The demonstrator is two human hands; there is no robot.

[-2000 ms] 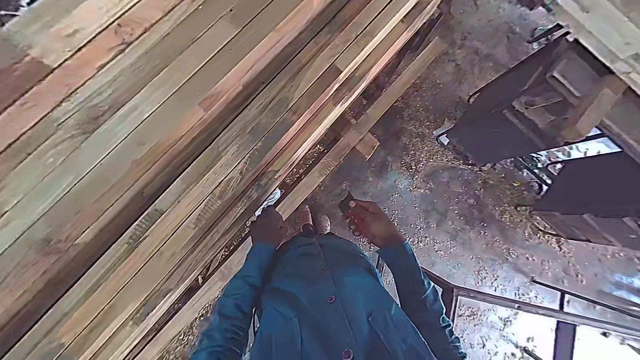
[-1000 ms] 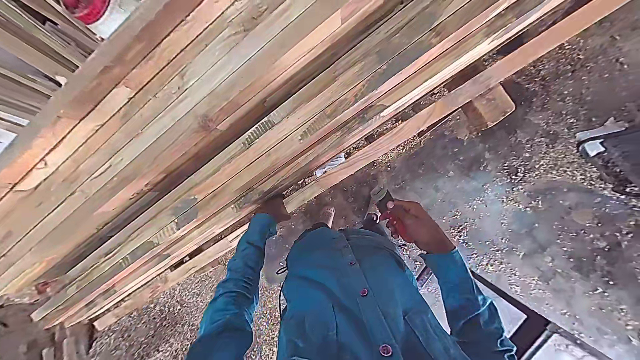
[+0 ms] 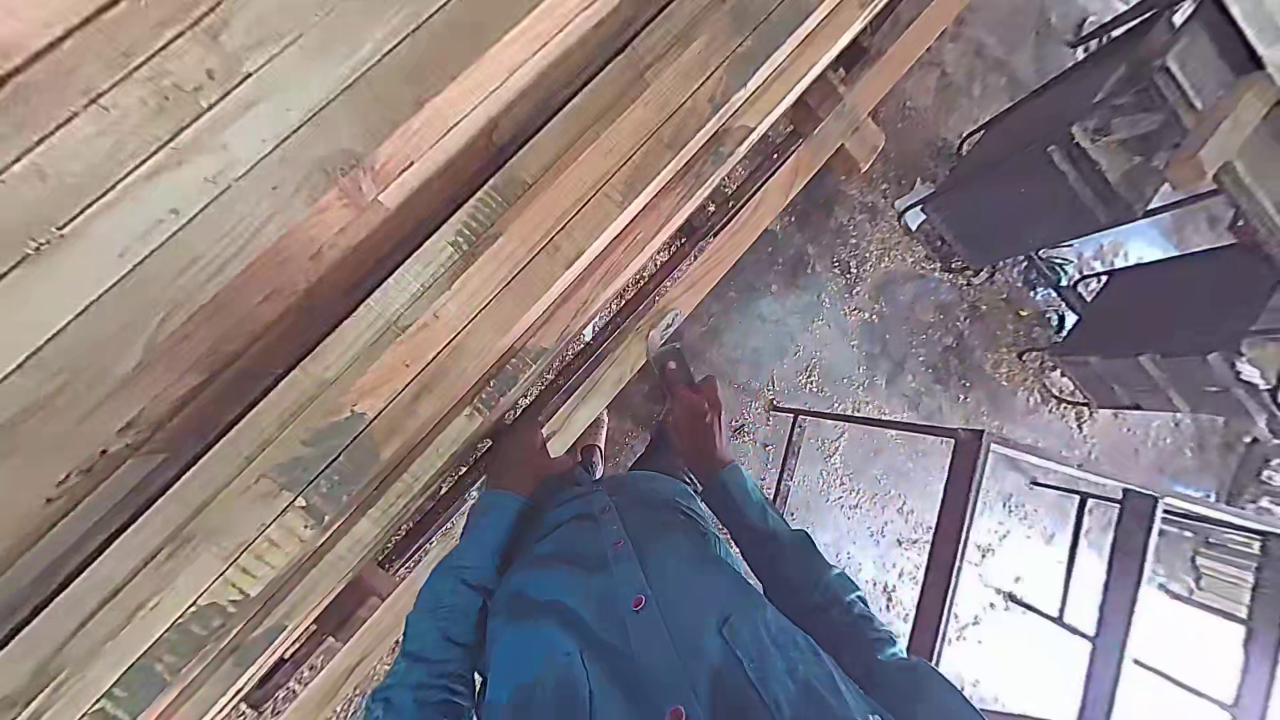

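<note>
My left hand rests at the near edge of a stack of long wooden boards, against the outermost narrow board; whether its fingers grip the board cannot be made out. To its right, my right hand is closed on a small dark-handled tool with a pale, rounded end. That end lies at the edge of the outermost board. The exact kind of tool is too blurred to tell. Between this board and the stack runs a dark gap with wood shavings in it.
Dark metal frames with open panels stand at the lower right. Dark, sheet-like pieces with wood on them are at the upper right. Wood shavings lie scattered on the floor. A short wooden crosspiece sticks out under the outermost board.
My right hand with the tool has come to the outermost board; earlier it was held off to the right of it. The view has swung between frames.
</note>
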